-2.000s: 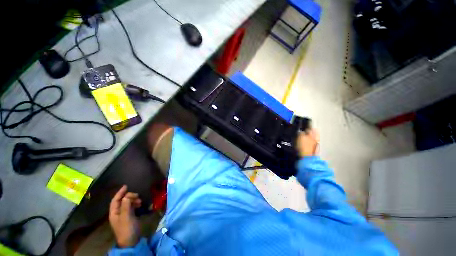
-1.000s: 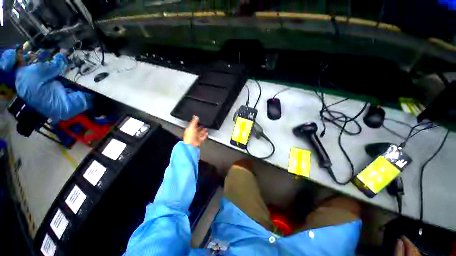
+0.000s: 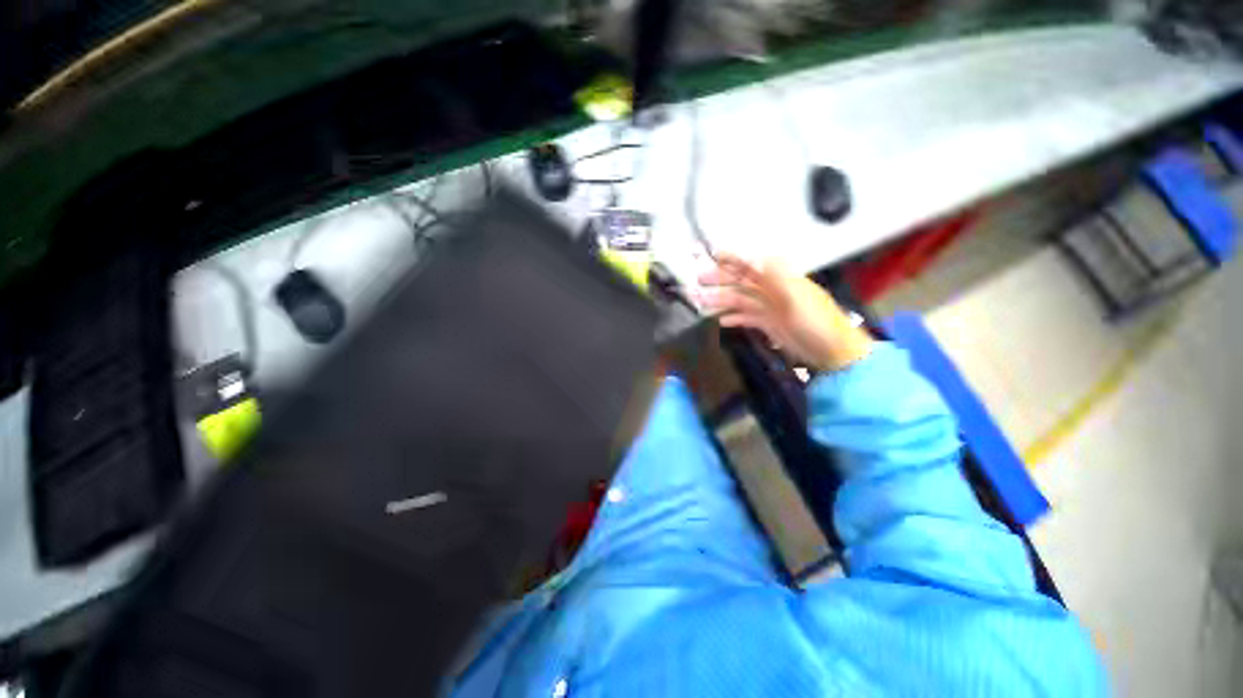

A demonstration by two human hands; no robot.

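Observation:
A large black tray (image 3: pixel 395 423), blurred, is raised and tilted in front of me and covers the middle of the bench. It shows a plain dark face with a small white mark. My left hand is not visible. My right hand (image 3: pixel 777 311) is empty with fingers apart, at the bench edge just right of the tray's upper corner. Past that corner, a phone (image 3: pixel 626 229) with a yellow card (image 3: pixel 630 265) lies on the bench, partly hidden. Another phone (image 3: pixel 216 382) with a yellow card (image 3: pixel 229 430) lies left of the raised tray.
A slotted black tray (image 3: pixel 102 423) lies on the bench at the far left. Three mice (image 3: pixel 311 304) (image 3: pixel 549 172) (image 3: pixel 829 194) and thin cords are on the bench. A dark frame stands below my right hand, beside a blue edge (image 3: pixel 971 416). Red and blue stools (image 3: pixel 1189 205) stand right.
The view has swung right. The large black tray now rises across the bench. My right hand has come from the lower right corner to the bench edge. My left hand has dropped out of sight.

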